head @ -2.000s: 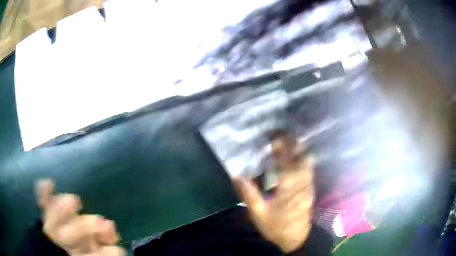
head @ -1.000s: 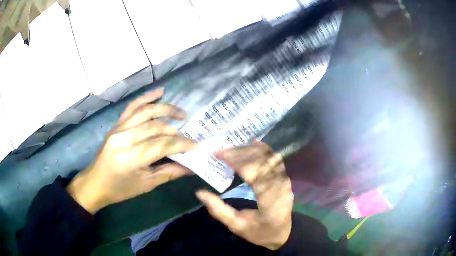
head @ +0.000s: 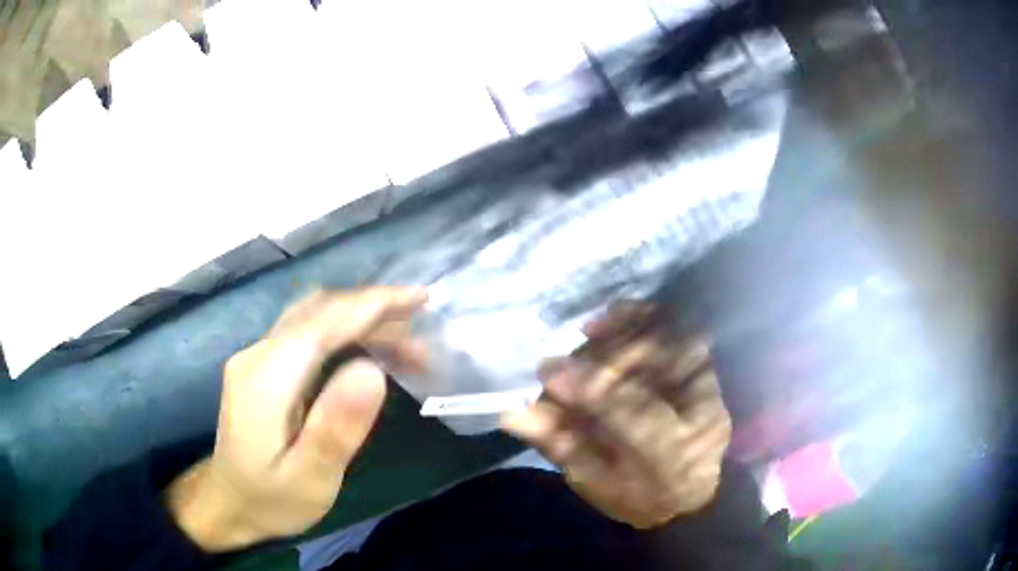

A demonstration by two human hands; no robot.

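Observation:
A white label sheet (head: 659,223) with blurred rows of small print lies slanting up and right from between my hands. At its lower end a narrow white strip (head: 474,404) with faint print reaches the fingertips of my right hand (head: 636,418). My right hand is on the sheet's lower end; blur hides its exact grip. My left hand (head: 301,407) is at the sheet's left side, fingers curled with the thumb apart; I cannot tell whether its fingertips touch the sheet. A row of white boxes (head: 279,134) stands overlapping beyond my hands.
The dark green table (head: 145,396) shows between the boxes and my body. A brown surface (head: 67,45) lies behind the row at the upper left. A pink item (head: 818,477) is at the lower right. Glare and blur cover the right side.
The sheet's lower end and my right hand have shifted slightly right. My left hand has moved a little down, its fingers more curled. A narrow strip now shows at the sheet's lower end.

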